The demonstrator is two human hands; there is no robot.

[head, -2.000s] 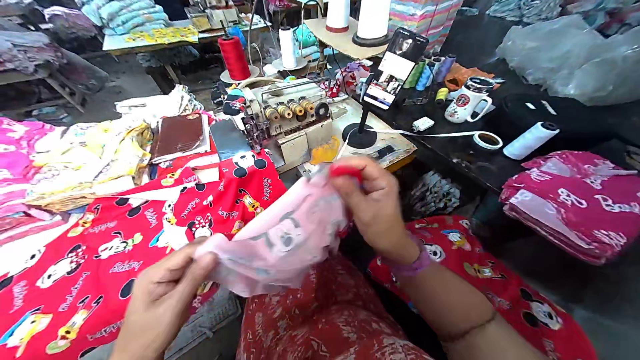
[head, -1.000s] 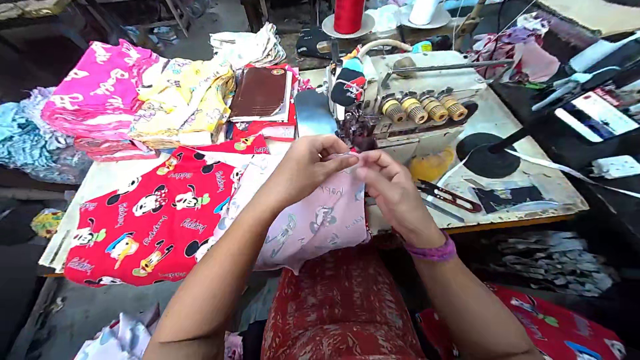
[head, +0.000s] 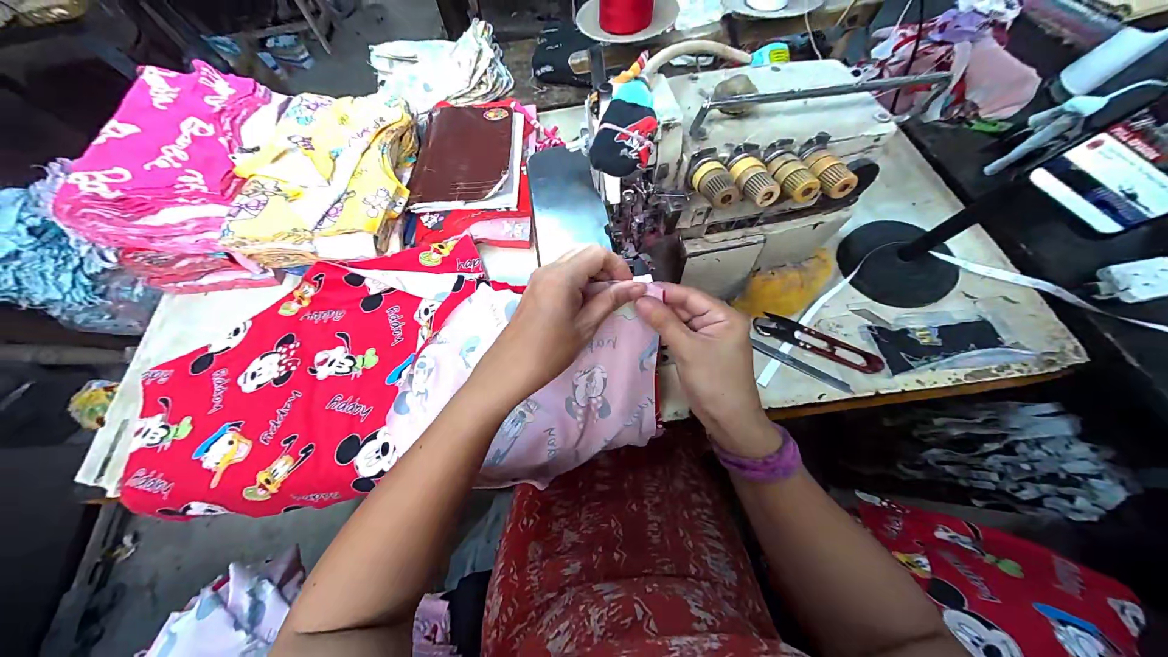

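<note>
My left hand (head: 570, 315) and my right hand (head: 698, 342) meet just in front of the needle area of an overlock sewing machine (head: 776, 137). Both pinch the upper edge of a pale pink cartoon-print fabric piece (head: 584, 401), with a small white strip showing at the fingertips. The rest of that piece hangs below my hands, pale side up, over my lap's edge. Beside it on the left, red cartoon-print fabric (head: 292, 392) spreads over the worktable. The machine's presser foot is partly hidden behind my fingers.
Thread snips (head: 821, 345) and a metal tool (head: 803, 365) lie right of my hands, near a round black stand base (head: 899, 265) and white tape. Folded pink fabric (head: 173, 164), yellow fabric (head: 319, 173) and a brown notebook (head: 464, 155) sit at the back left. A phone (head: 1109, 178) stands at right.
Two seconds ago my hands held the pale fabric spread apart; now they are together at its edge by the machine. The view has swung lower and nearer the machine.
</note>
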